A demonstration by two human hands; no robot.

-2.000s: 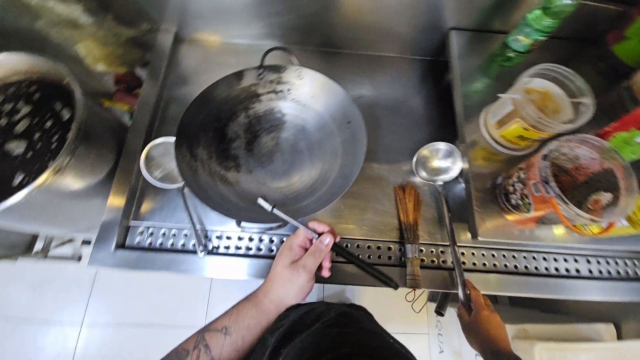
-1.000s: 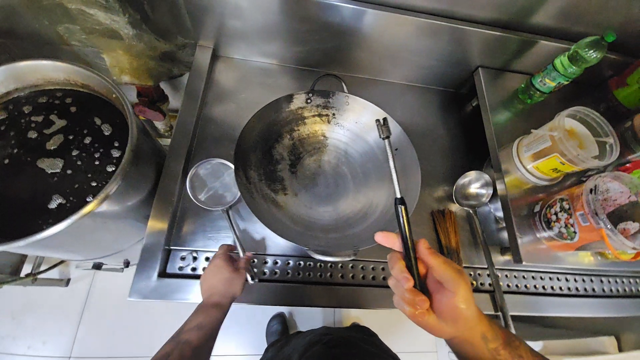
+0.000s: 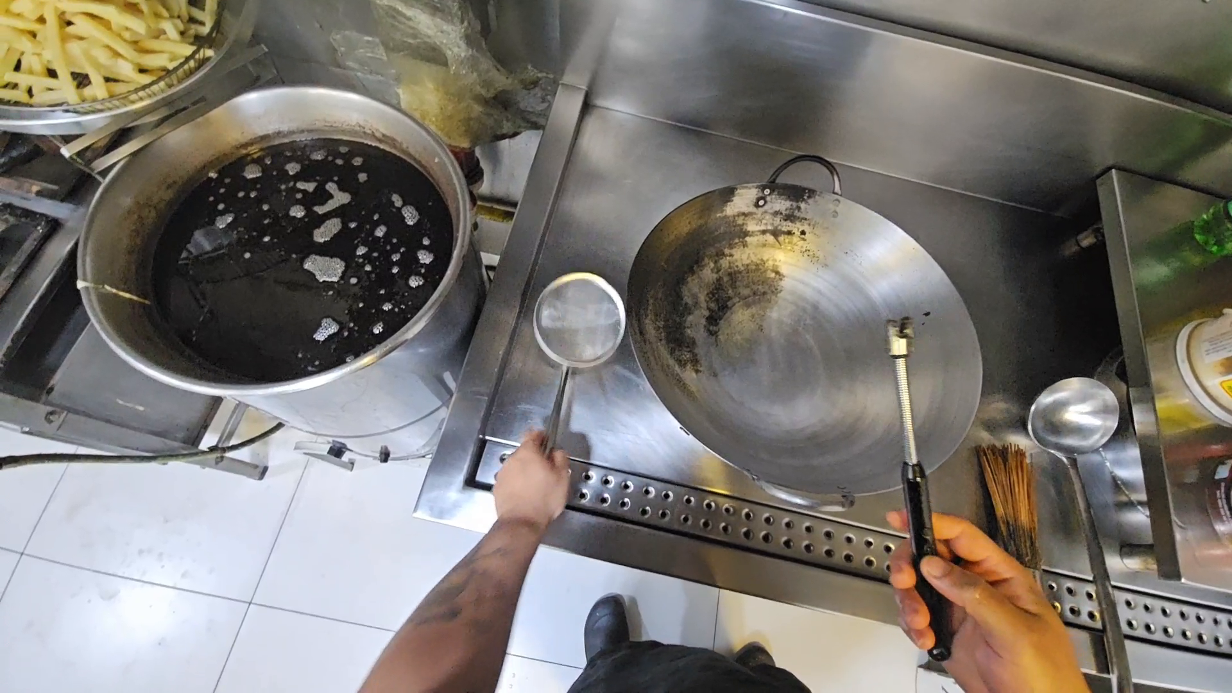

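Observation:
My left hand [image 3: 531, 483] grips the handle of a small round fine-mesh skimmer [image 3: 579, 320], whose head lies over the steel worktop left of the wok. In my right hand [image 3: 982, 597] is a lighter with a black handle and flexible metal neck [image 3: 905, 409], held upright with its tip over the wok's right side. The carbon-steel wok [image 3: 789, 337] rests on the range, its inside bare metal with dark scorched patches. Right of it are a bristle brush [image 3: 1009, 500], partly behind my right hand, and a steel ladle [image 3: 1074, 416].
A large steel pot of dark liquid [image 3: 308, 260] with foam patches stands at left. Behind it is a basket of cut potato fries [image 3: 91, 48]. A perforated drain strip [image 3: 722, 515] runs along the front edge. At right are a raised steel partition [image 3: 1141, 385], plastic tubs [image 3: 1208, 361] and a green bottle [image 3: 1215, 228].
My left hand, on the lighter two seconds ago, now holds the skimmer. My right hand has let go of the ladle and holds the lighter. The view has shifted left.

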